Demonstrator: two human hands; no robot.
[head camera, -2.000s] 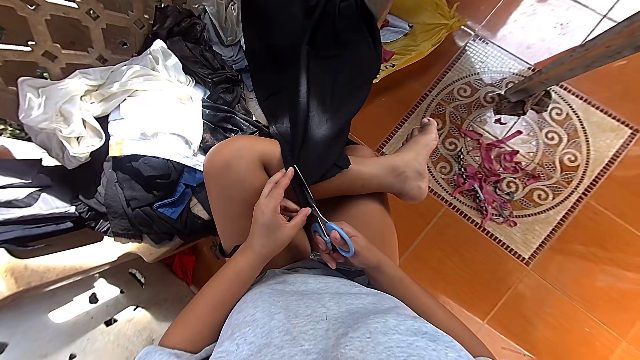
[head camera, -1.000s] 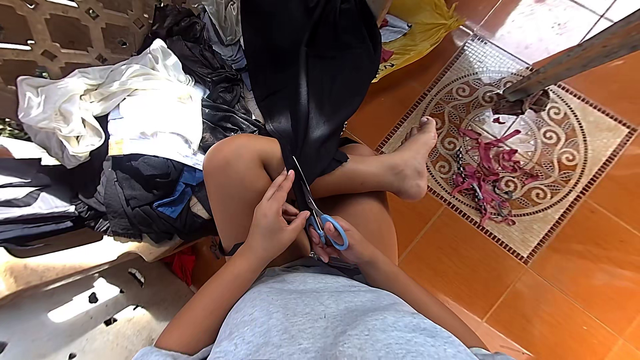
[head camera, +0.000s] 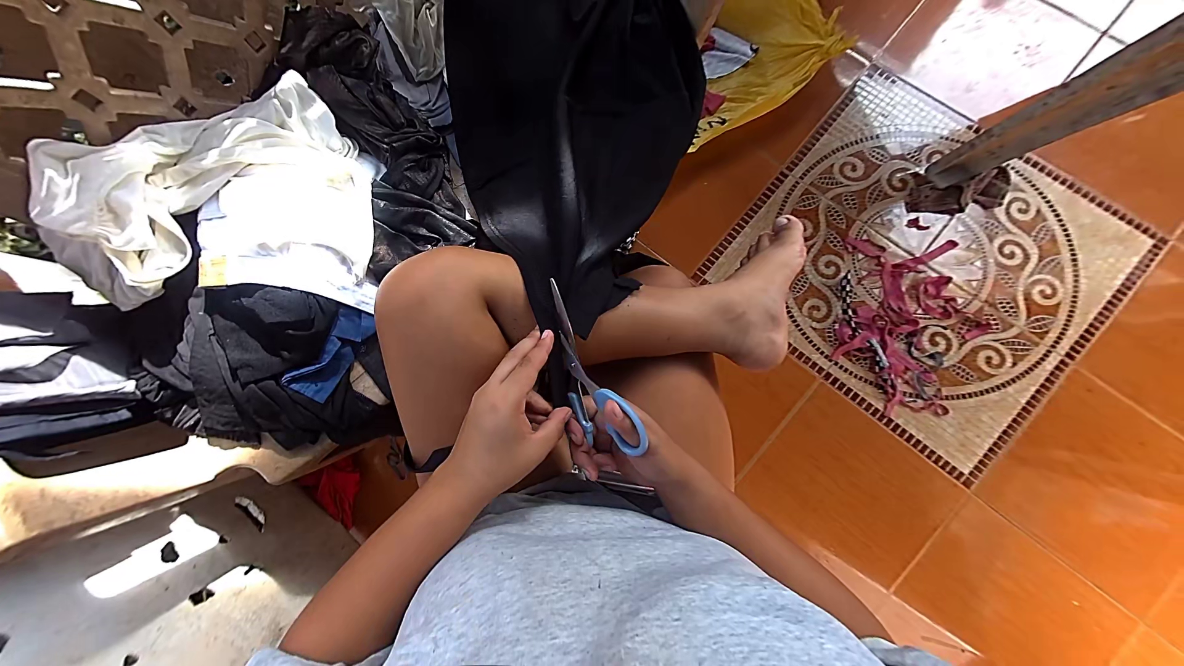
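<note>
A long piece of shiny black fabric (head camera: 573, 139) hangs down over my crossed legs, its lower end narrowing between my hands. My right hand (head camera: 624, 442) holds scissors with blue handles (head camera: 622, 423), fingers in the loops. The blades point up and slightly left, parted a little, and lie over the lower part of the fabric. On the left of the blades, my left hand (head camera: 513, 416) has its fingers nearly straight and its thumb near the handle. A narrow dark end of the fabric runs under its fingers; how firmly it is pinched is hidden.
Piled clothes, among them a white garment (head camera: 287, 213) and dark garments (head camera: 250, 361), cover the bench on the left. A yellow plastic bag (head camera: 795, 55) stands at the top. Pink fabric scraps (head camera: 902, 314) lie on the mosaic floor tile (head camera: 1008, 407), near a wooden post (head camera: 1054, 106).
The scissors have swung to point more steeply upward, and their blades have opened and closed somewhat. My left hand has hardly moved.
</note>
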